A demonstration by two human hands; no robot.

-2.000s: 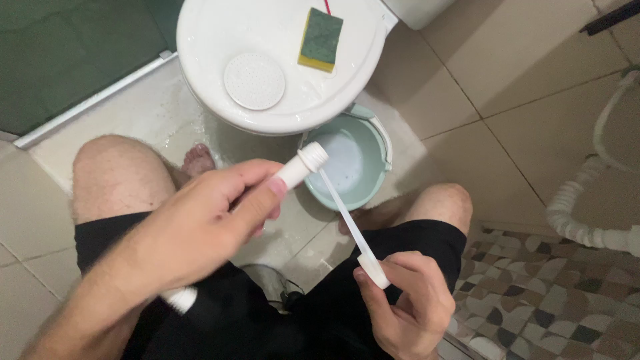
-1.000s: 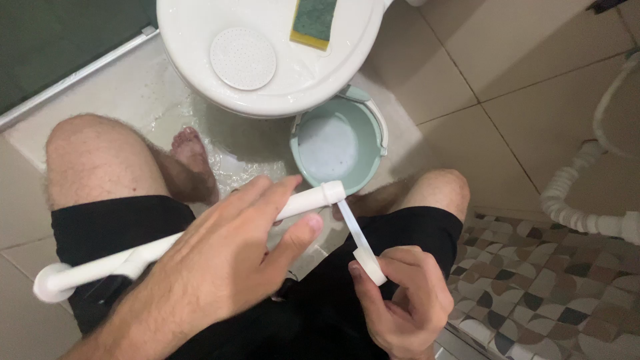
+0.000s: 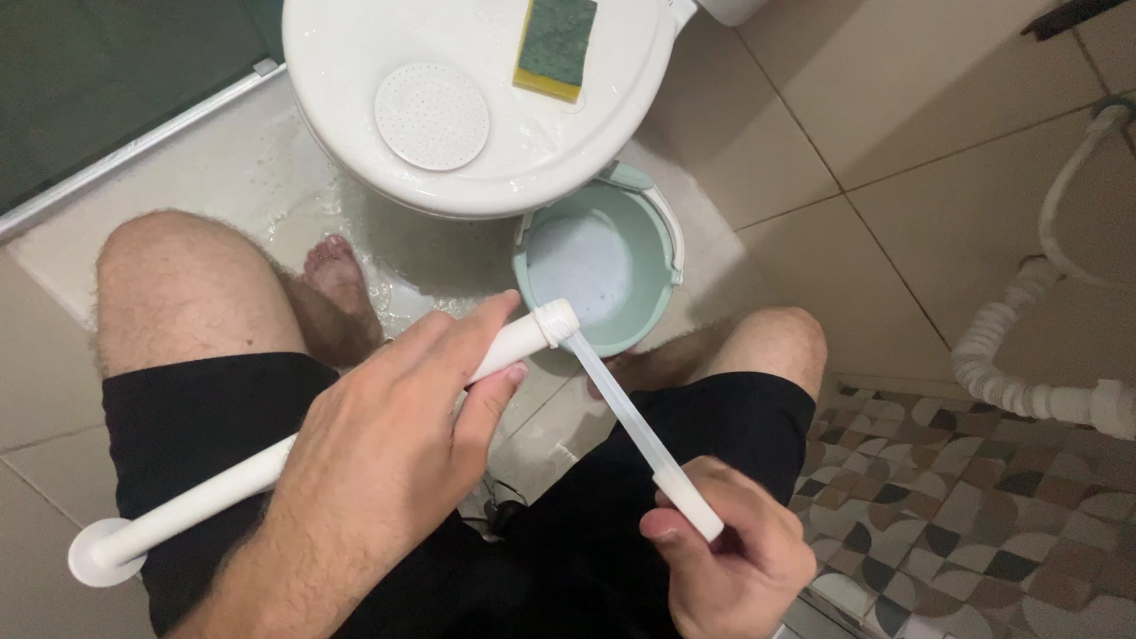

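My left hand [image 3: 382, 453] is wrapped around a long white plastic pipe [image 3: 213, 493], which slants across my lap. A round flange caps its lower left end, and its threaded collar end [image 3: 556, 322] points toward the bucket. At the lower right, my right hand [image 3: 732, 550] pinches a roll of white thread-seal tape [image 3: 689, 507] between thumb and fingers. A strip of tape [image 3: 626, 408] stretches taut from the roll to the collar, where some of it lies around the threads. The fingers under the pipe are partly hidden.
On the toilet lid [image 3: 337, 80] lie a perforated white shower head face [image 3: 432, 116] and a green-and-yellow sponge [image 3: 557, 44]. A pale green bucket [image 3: 657, 266] holding cloudy liquid stands below the lid. The floor near my foot is wet. White corrugated drain hose [image 3: 981, 364] runs at the right.
The pipe has swung so that its flanged end now shows at the lower left, where two seconds ago it was mostly hidden. The tape strip stays stretched between pipe and roll.
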